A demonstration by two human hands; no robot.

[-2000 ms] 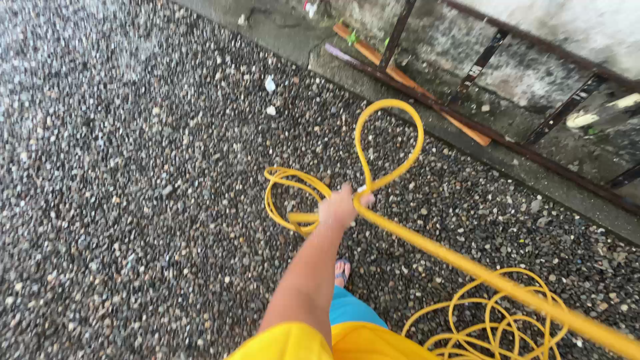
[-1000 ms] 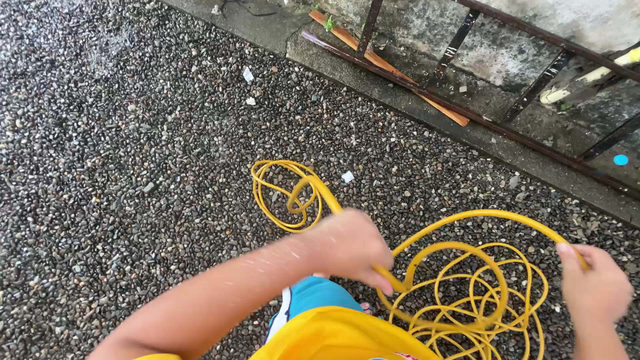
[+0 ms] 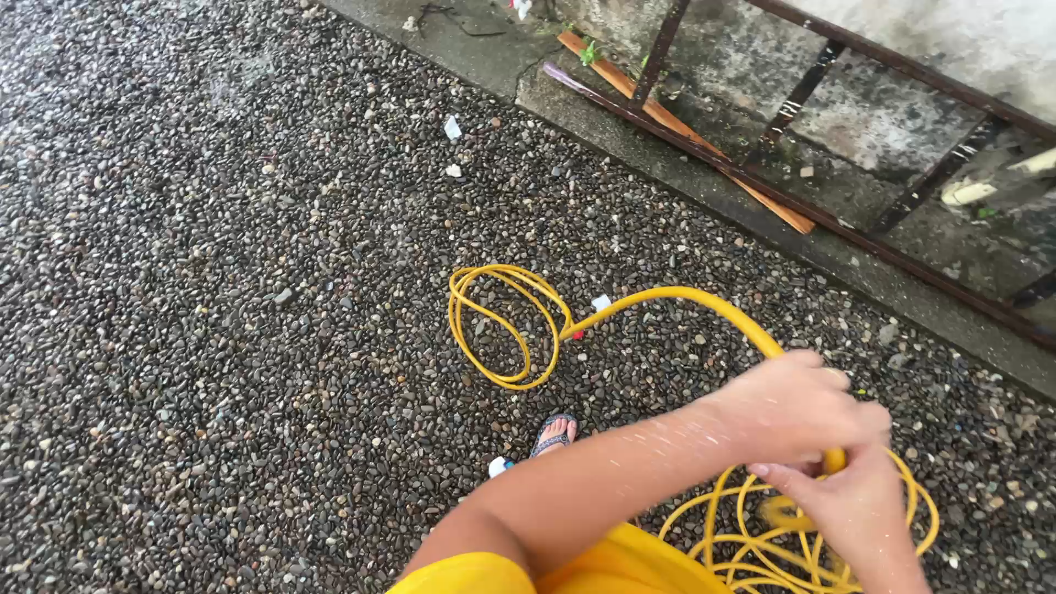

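Note:
My left hand (image 3: 800, 408) is closed around a yellow hose (image 3: 676, 293) at the right of the view. Just below it, my right hand (image 3: 858, 495) touches the left and grips the same hose, which shows between thumb and fingers. From my hands the hose arcs up and left to a small set of loops (image 3: 540, 379) lying on the pebbles. Beneath and around my right hand lies a looser tangle of yellow hose (image 3: 714, 540), partly hidden by my hands and forearm.
Dark pebble ground (image 3: 247, 346) spreads across the left and middle. At the upper right, a rusty metal ladder-like frame (image 3: 891, 252) and an orange-brown wooden strip (image 3: 676, 124) lie along a concrete ledge (image 3: 487, 70) by a stained wall. My sandalled foot (image 3: 557, 433) shows below the small loops.
A second ago my hands were apart, with hose between them; now they are together at the right. My left hand has moved right across my body. Two seconds ago it held up a loop.

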